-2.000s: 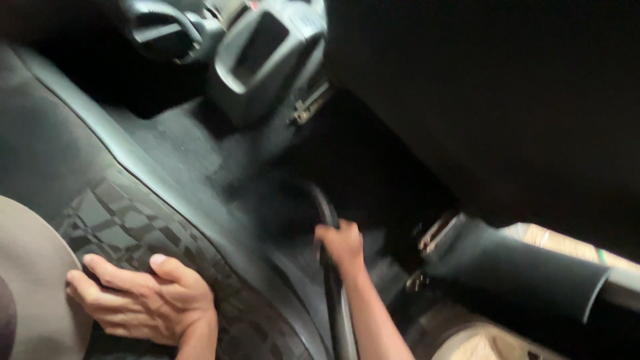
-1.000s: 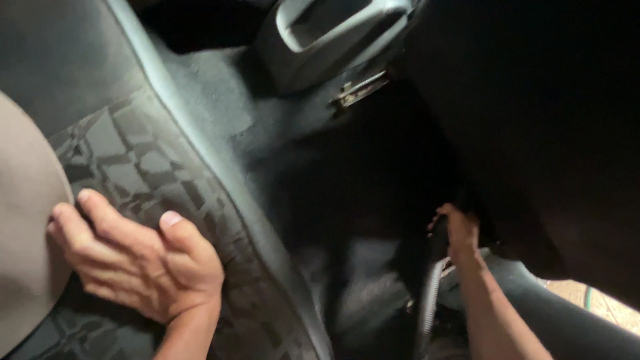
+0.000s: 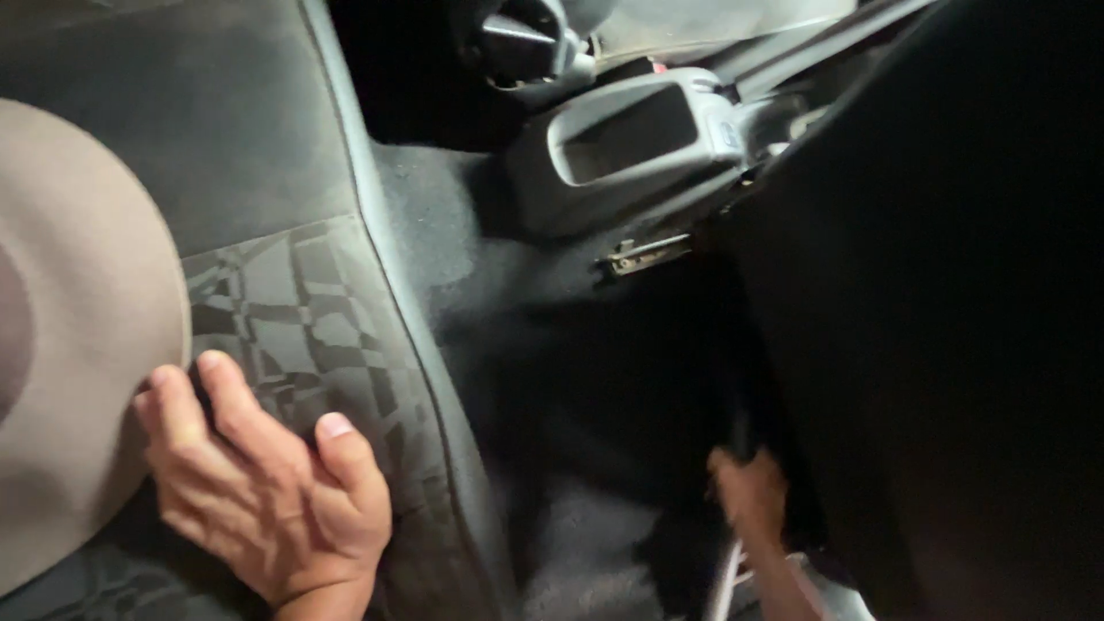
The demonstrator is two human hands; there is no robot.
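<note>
My left hand [image 3: 267, 492] rests palm down with its fingers apart on a patterned cloth car seat [image 3: 319, 319]. Its fingertips lie against the brim of a light felt hat [image 3: 95, 285] at the left edge. Low on the right, my right hand [image 3: 750, 487] is closed around a dark tube, likely a vacuum hose [image 3: 724, 586], which runs down out of view below the hand. The tube's far end goes into the dark footwell above the hand and is hard to make out. Dark carpet [image 3: 586, 535] covers the floor beside it.
A grey plastic centre console with an open tray [image 3: 561, 194] stands at the top middle. Nearby are a metal seat rail end [image 3: 647, 254] and a round cup holder [image 3: 522, 43]. A dark seat back [image 3: 949, 302] bounds the right side.
My right hand, still on the tube, has moved from over the middle floor to beside the dark seat on the right. My left hand stays on the seat by the hat. The view has shifted.
</note>
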